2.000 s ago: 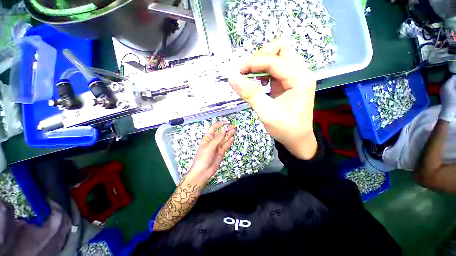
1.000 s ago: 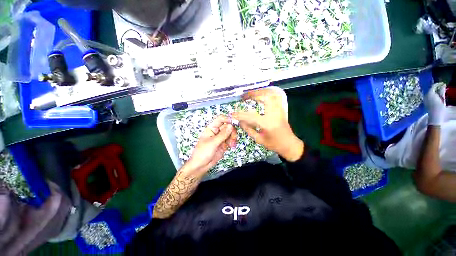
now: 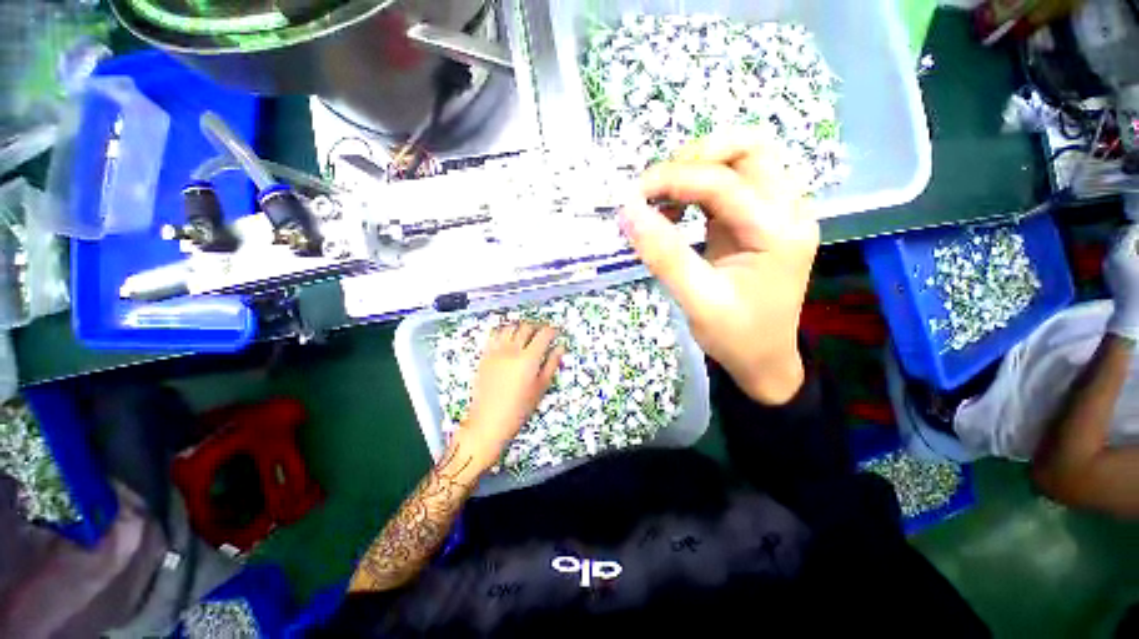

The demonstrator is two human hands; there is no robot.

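My right hand (image 3: 739,256) is raised at the right end of the bright assembly fixture (image 3: 562,187). Its thumb and forefinger are brought together at the fixture; glare hides whether a part sits between them. My left hand (image 3: 510,381) lies palm down over the near parts bin (image 3: 695,431), with its fingertips among the small white-and-green parts (image 3: 612,375); whether it grips any cannot be seen. The pneumatic cylinder (image 3: 269,256) with two black air fittings lies left of the fixture. A dark slim stick (image 3: 525,286) lies along the machine's front edge.
The far parts bin (image 3: 918,150), full of parts, stands right of the machine. The steel bowl feeder (image 3: 362,75) stands behind. A blue tray (image 3: 94,293) is at left. Red stools (image 3: 256,474) and blue bins (image 3: 906,300) stand below the bench. A person's arm (image 3: 1084,424) shows at right.
My right hand has moved up from the near bin to the fixture. My left hand has parted from it and moved slightly left, turning palm down onto the parts. The camera view has shifted.
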